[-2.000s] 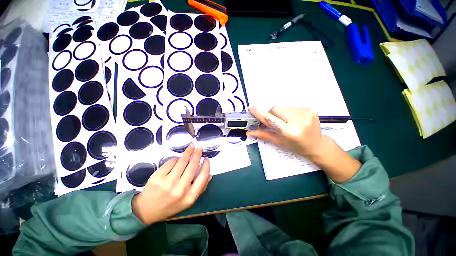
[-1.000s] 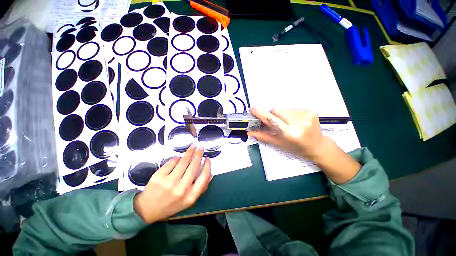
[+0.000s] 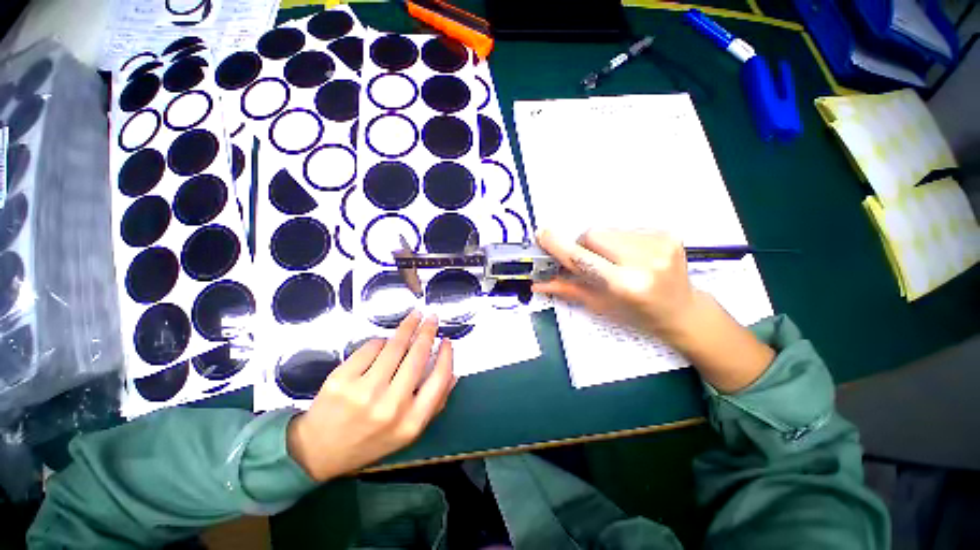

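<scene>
A digital caliper [image 3: 516,261] lies level across the die-cut sheets [image 3: 505,339], its jaws at the left over the lower rows of black circles. My right hand [image 3: 629,281] holds the caliper at its display, with the bar running out to the right past the hand. My left hand [image 3: 378,400] rests flat on the sheet's lower part, fingertips just below the jaws, holding nothing up. A black disc [image 3: 451,290] lies just below the caliper bar. The inspection record sheet [image 3: 634,161] lies partly under my right hand and the bar.
An orange utility knife [image 3: 451,24] is at the sheets' top. A black pen [image 3: 618,62], blue marker [image 3: 722,37] and blue holder [image 3: 770,97] lie beyond the paper. Yellow-and-white pads [image 3: 930,231] are at right, blue trays [image 3: 876,38] upper right, bagged sheets [image 3: 54,247] at left.
Both hands and the caliper have stayed in nearly the same place. Only a very slight shift of the whole view shows.
</scene>
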